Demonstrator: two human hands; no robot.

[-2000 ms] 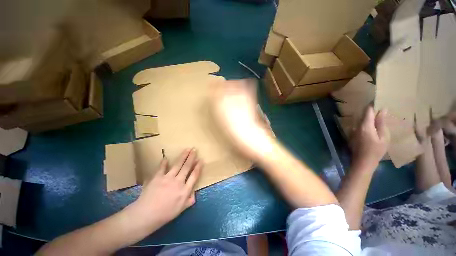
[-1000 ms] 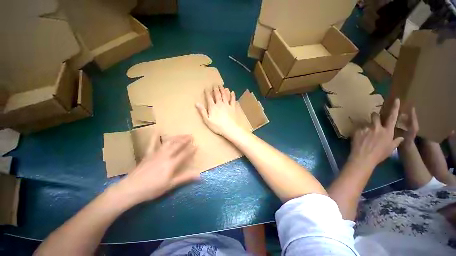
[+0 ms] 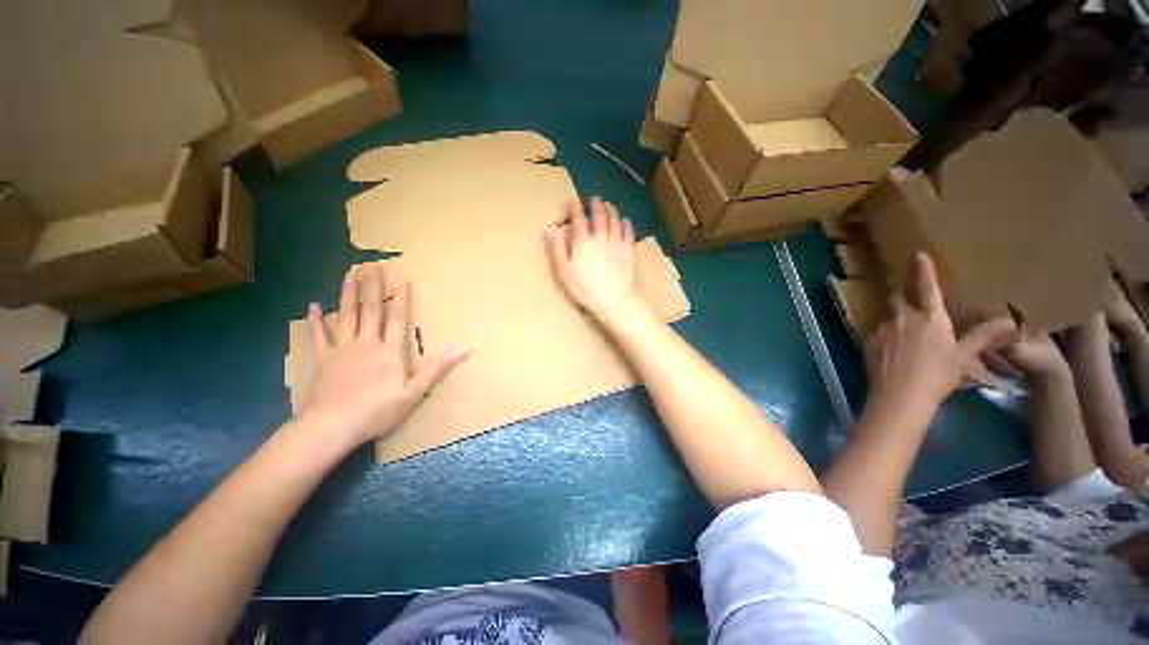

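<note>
A flat brown box blank point(image 3: 479, 290) lies in front of me, its rounded lobes at the far end. My left hand point(image 3: 365, 363) lies palm down with fingers spread on the blank's left side, partly over the left side flap point(image 3: 299, 359). A short dark slot shows beside its thumb. My right hand point(image 3: 595, 262) lies flat on the blank's right edge, fingers pointing away from me. The right side flap point(image 3: 663, 280) sticks out past it. Neither hand grips anything. What lies under the palms is hidden.
Finished open boxes point(image 3: 784, 176) are stacked at upper right, others point(image 3: 120, 252) at upper left. A thin pale sliver point(image 3: 617, 163) lies near the right stack. At right, another person's hands point(image 3: 926, 347) work at a raised cardboard piece point(image 3: 1046, 221). Cardboard pieces point(image 3: 28, 479) lie at far left.
My left hand has moved left and up, from the blank's near part onto its left side. My right hand has stayed near the right edge. The neighbour's cardboard has shifted and tilted.
</note>
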